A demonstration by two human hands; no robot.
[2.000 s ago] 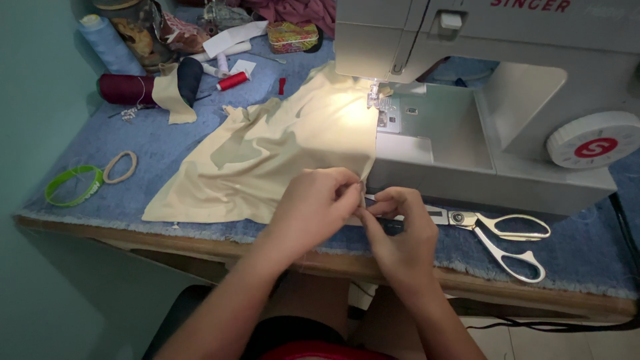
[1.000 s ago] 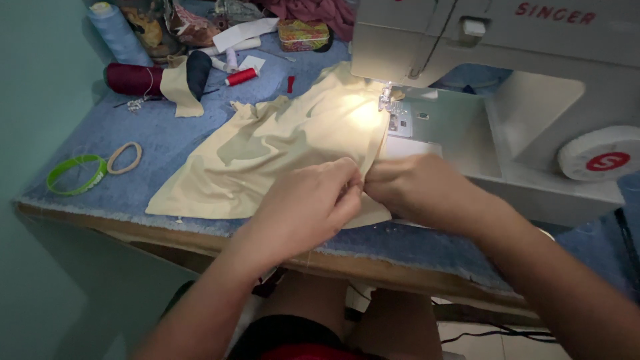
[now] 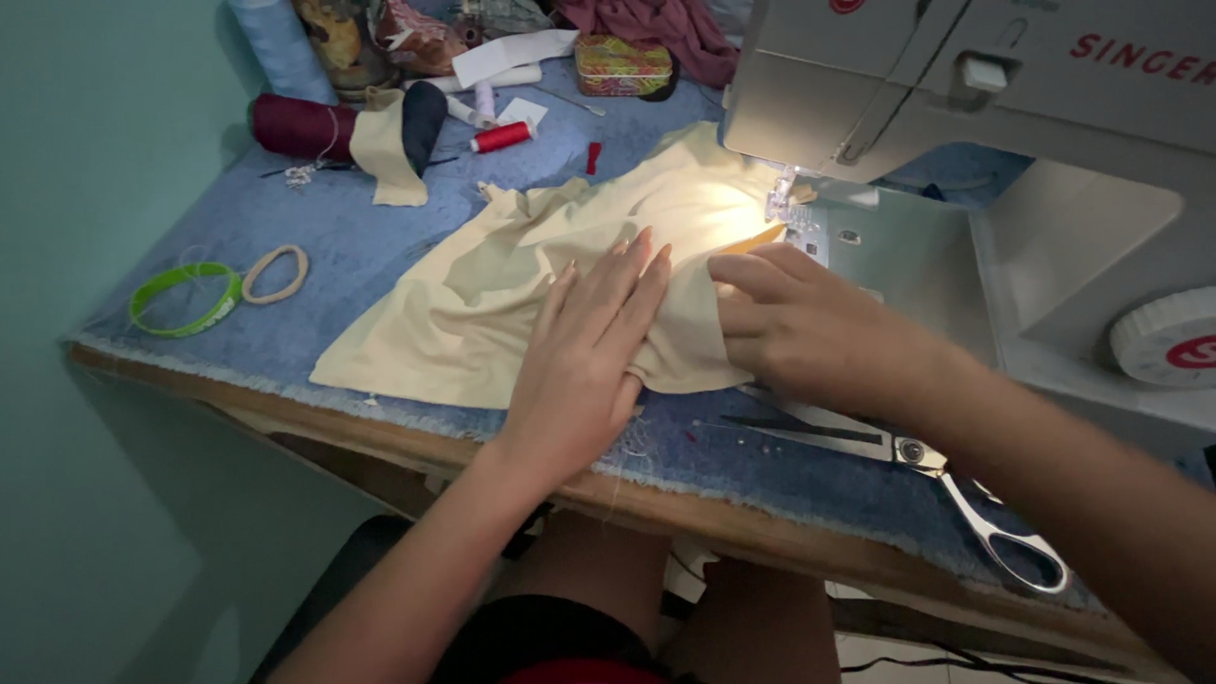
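Cream knit fabric (image 3: 456, 313) lies rumpled on the blue denim table cover, its far right part under the lit needle area of a Singer sewing machine (image 3: 855, 104). My left hand (image 3: 594, 351) rests flat on the fabric, fingers apart. My right hand (image 3: 807, 323) has its fingers curled on the fabric's right edge, just in front of the presser foot (image 3: 781, 195), and pinches it; the fingertips are partly hidden. Metal fabric scissors (image 3: 912, 451) lie below my right forearm, near the table's front edge.
A green wristband (image 3: 185, 299) and a beige hair tie (image 3: 275, 275) lie at left. Behind are a maroon thread cone (image 3: 304, 128), a red thread spool (image 3: 503, 137), a patterned tin (image 3: 623, 66) and a light blue thread cone (image 3: 281, 47). The handwheel (image 3: 1168, 337) is at right.
My hands were together at the fabric's near right edge; now they are apart, the left laid flat on the fabric. The right has moved towards the presser foot. The scissors, mostly covered one second ago, show again.
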